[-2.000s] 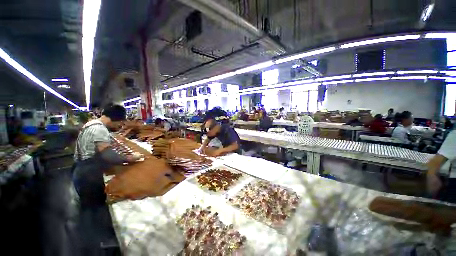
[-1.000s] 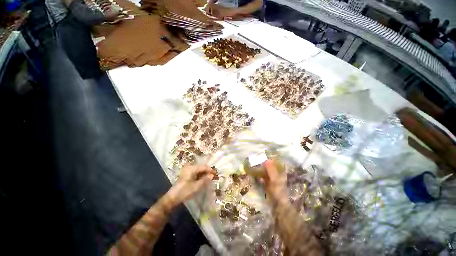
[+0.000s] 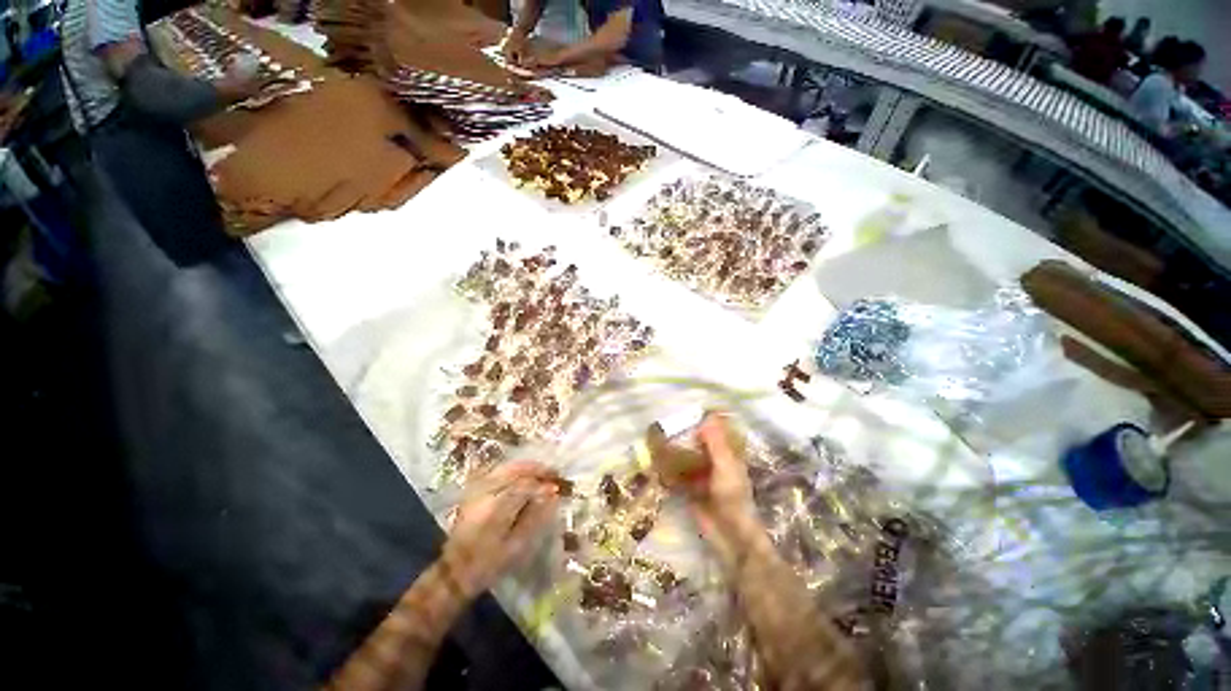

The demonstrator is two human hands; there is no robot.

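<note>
My left hand (image 3: 497, 520) holds a small dark-brown tab (image 3: 559, 483) at its fingertips, low in the centre. My right hand (image 3: 722, 473) is just right of it and grips a tan-brown handheld piece (image 3: 678, 462) with a white patch. Loose tabs (image 3: 608, 586) lie between and below the hands. A broad patch of tabs with shiny parts (image 3: 533, 351) spreads just beyond my left hand. A clear plastic bag with black letters (image 3: 884, 574) lies under and right of my right hand. Fine detail is blurred.
A paler tab batch (image 3: 729, 240) and a darker batch (image 3: 578, 162) lie farther off. Stray tabs (image 3: 794, 381), a silver-blue cluster in plastic (image 3: 867, 340), a blue round pot (image 3: 1118, 467) and brown strips (image 3: 1127, 324) are right. Leather sheets (image 3: 324, 149) and two people are at the far side.
My hands, out of view two seconds ago, are now over the tabs. Since one second ago the table has shifted slightly left in view; both hands keep their holds.
</note>
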